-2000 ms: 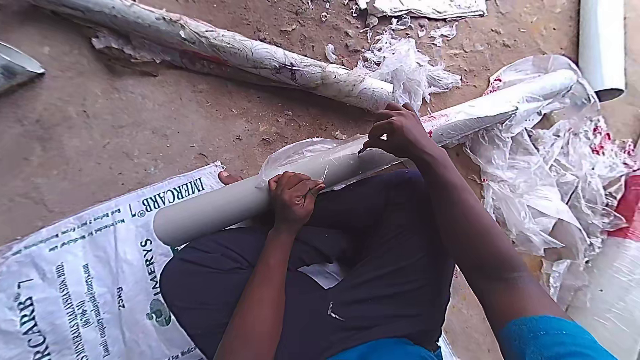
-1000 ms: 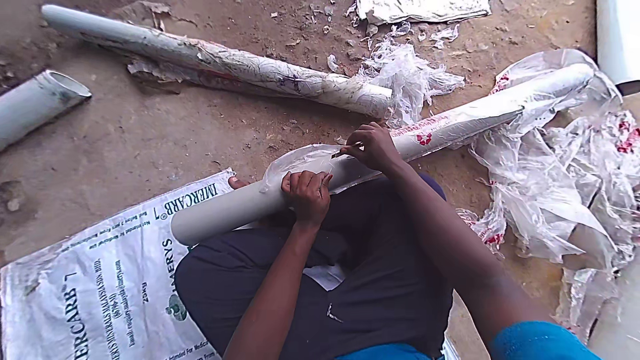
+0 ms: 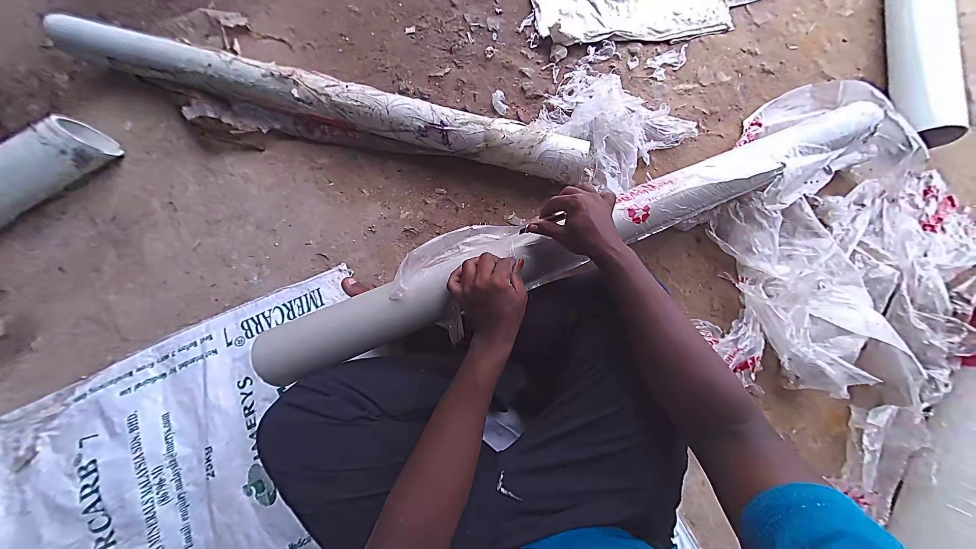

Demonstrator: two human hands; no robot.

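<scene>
A long grey plastic pipe [image 3: 358, 328] lies across my lap, its left end bare. Clear plastic film [image 3: 450, 252] with red print wraps the rest and bunches loosely near the middle. On the bare part's right side, my left hand [image 3: 489, 296] has curled fingers closed on the edge of the film. My right hand [image 3: 577, 221] is bent over the pipe farther right, thumb and fingertips pinched together at the film; whether a small tool is between them cannot be told.
Another film-covered pipe [image 3: 343, 103] lies on the dirt floor ahead. Pipe ends show at the left [image 3: 61, 160] and upper right [image 3: 926, 69]. Crumpled plastic film [image 3: 823, 290] is heaped at the right. A printed white sack [image 3: 175, 412] lies under the pipe's left end.
My left hand has shifted along the pipe, and a bit of film now hangs below it. My right hand stays at the film farther right.
</scene>
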